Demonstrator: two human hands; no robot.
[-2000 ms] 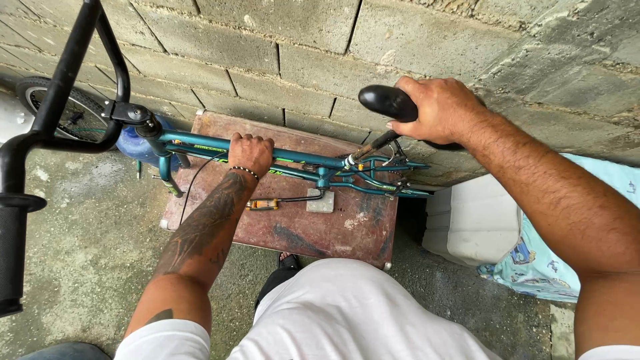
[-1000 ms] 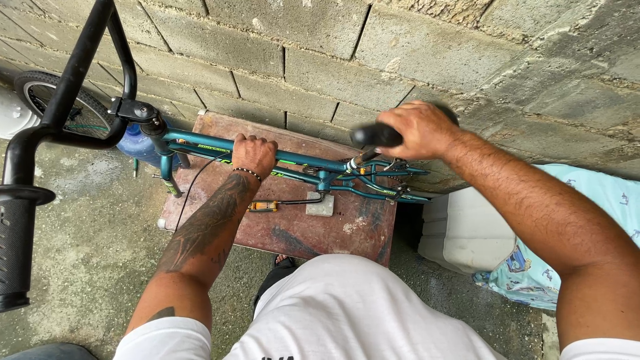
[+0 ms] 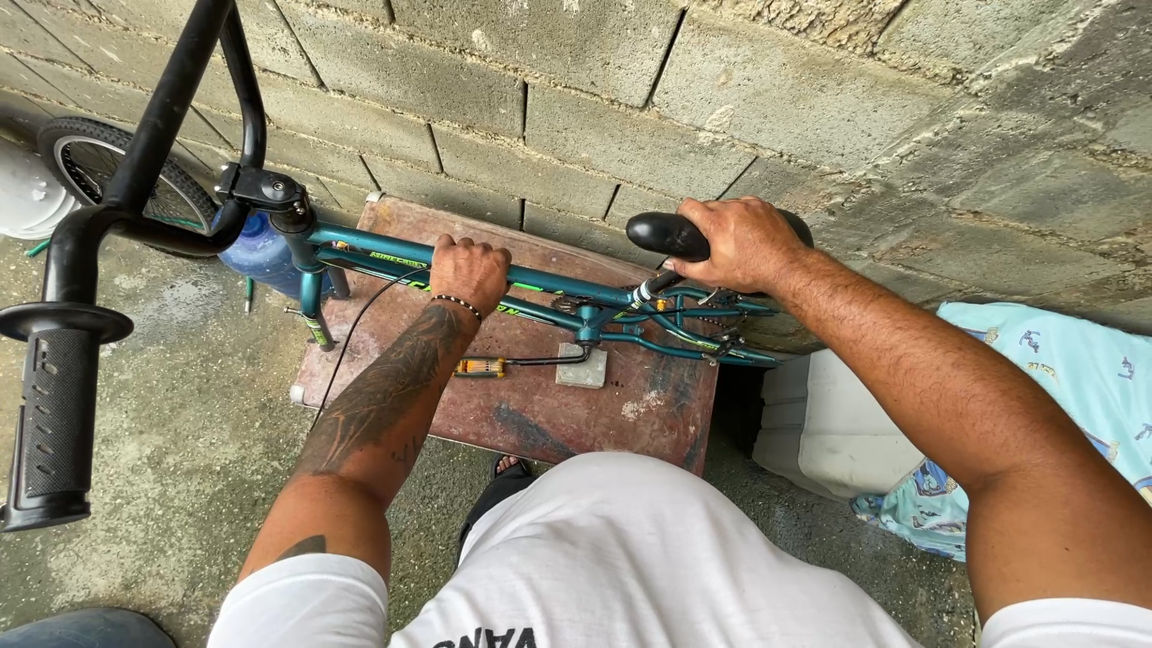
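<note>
A teal bicycle frame (image 3: 378, 243) without wheels stands over a low reddish-brown table. My left hand (image 3: 470, 274) is closed around its top tube. With my right hand (image 3: 742, 238) I grip the black saddle (image 3: 668, 236), whose middle my fingers hide. The black handlebar (image 3: 162, 99) rises at the left, its rubber grip (image 3: 61, 414) nearest the camera. Below the frame, a pedal with orange parts (image 3: 480, 367) on its crank arm lies close to the tabletop, and a small grey block (image 3: 581, 367) sits under the crank.
The table (image 3: 540, 423) stands against a concrete block wall (image 3: 576, 135). A loose wheel (image 3: 126, 171), a blue plastic jug (image 3: 265, 256) and a white bucket (image 3: 27, 184) are at the left. At the right are a pale plastic container (image 3: 837, 423) and a light-blue printed cloth (image 3: 1062, 360).
My right hand has shifted on the saddle, and the saddle's angle has changed across the frames. My left hand stays on the top tube.
</note>
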